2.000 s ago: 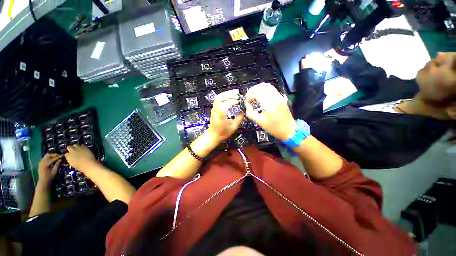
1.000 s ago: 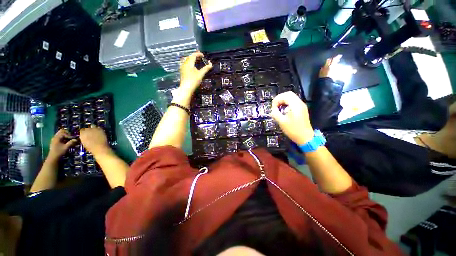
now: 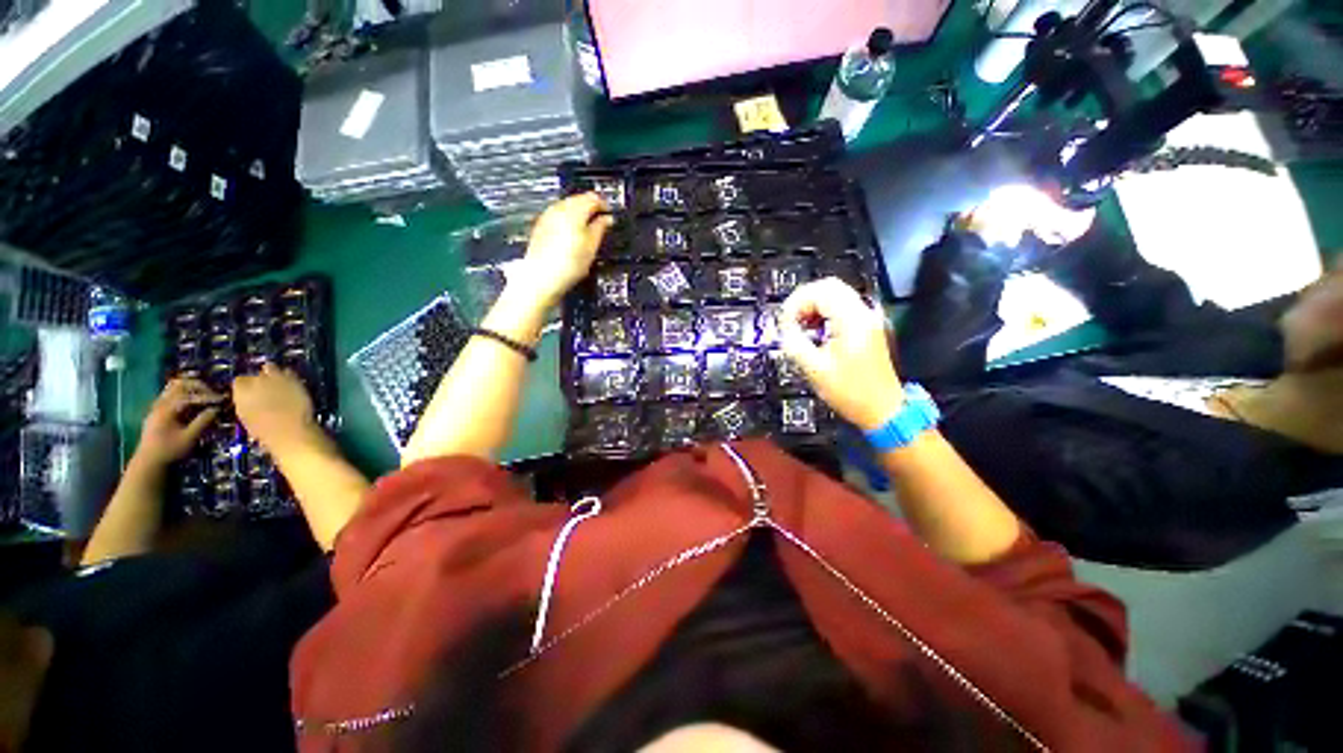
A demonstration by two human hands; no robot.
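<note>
The black component tray point(image 3: 807, 196) lies in front of me, with rows of pockets. Many pockets hold small dark modules point(image 3: 732, 328) with pale square marks; several at the upper right show none. My left hand point(image 3: 567, 243) is at the tray's upper left, its fingertips bent down over a left-column pocket; whether they hold anything is hidden. My right hand point(image 3: 837, 346) is above the tray's right side. Its thumb and fingers are pinched on a small dark piece, seemingly a module, mostly covered by the fingers.
Grey lidded trays point(image 3: 508, 111) stand behind left, beside a tall black stack point(image 3: 147, 155). A fine-pitch tray point(image 3: 413, 361) lies left. A bottle point(image 3: 859, 86) and monitor point(image 3: 759, 41) are behind. A neighbour's hands point(image 3: 221, 412) work at left; another person's dark sleeve point(image 3: 1016, 390) is close at right.
My hands were together over the tray's middle, then parted. My left hand went to the upper-left corner and has since come slightly nearer me. My right hand moved to the tray's right side.
</note>
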